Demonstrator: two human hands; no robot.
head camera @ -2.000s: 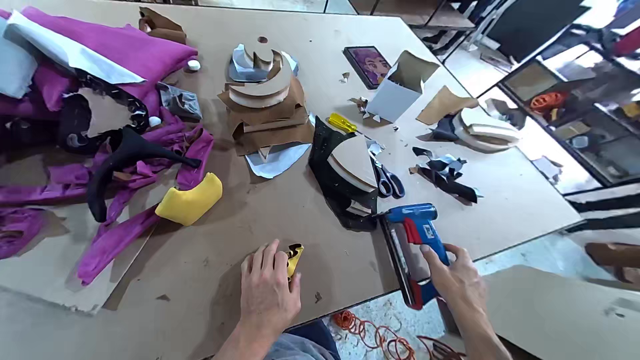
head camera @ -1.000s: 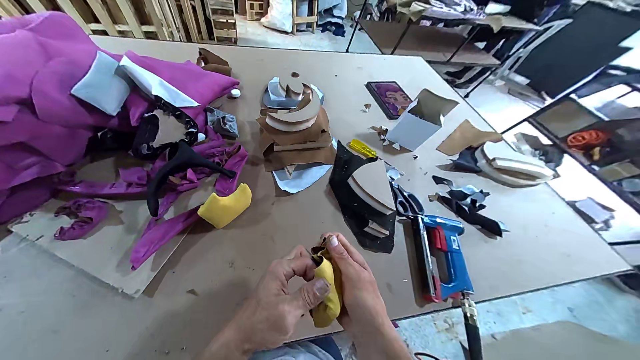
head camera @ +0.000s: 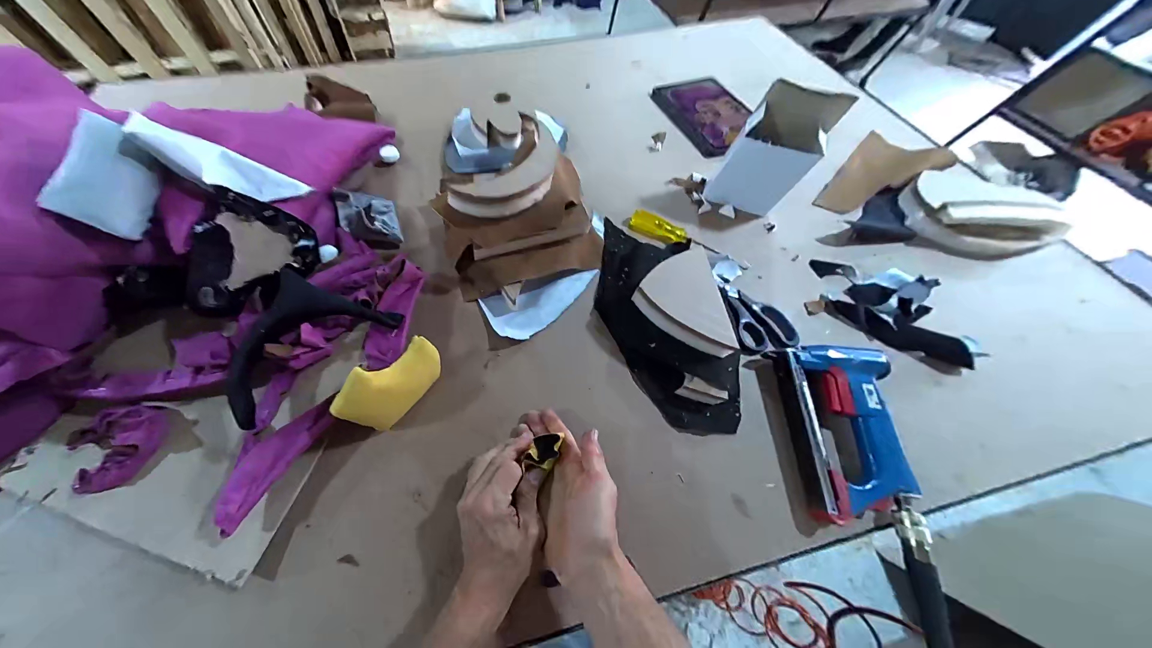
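Near the table's front edge, my left hand [head camera: 499,508] and my right hand [head camera: 580,504] are pressed together around a small yellow covered piece [head camera: 544,450]. Only its end with a dark opening shows between the fingers; the rest is hidden. A blue pneumatic staple gun [head camera: 868,423] lies to the right, its hose over the edge. Between it and my hands, a half-round board [head camera: 688,301] rests on black material [head camera: 621,315], beside scissors [head camera: 759,324] and a yellow-handled screwdriver [head camera: 657,226]. A second yellow padded piece [head camera: 387,385] lies to the left.
Magenta fabric [head camera: 270,148] and strips pile up at the left, with a black curved piece [head camera: 288,315] on them. Curved boards [head camera: 508,184] sit on brown material further back. A white box [head camera: 765,166], a tablet-like picture [head camera: 702,112] and black scraps [head camera: 900,324] lie at the right.
My right hand has let go of the staple gun, which now lies on the table, and has joined my left hand at the yellow piece. The hands have closed further around it.
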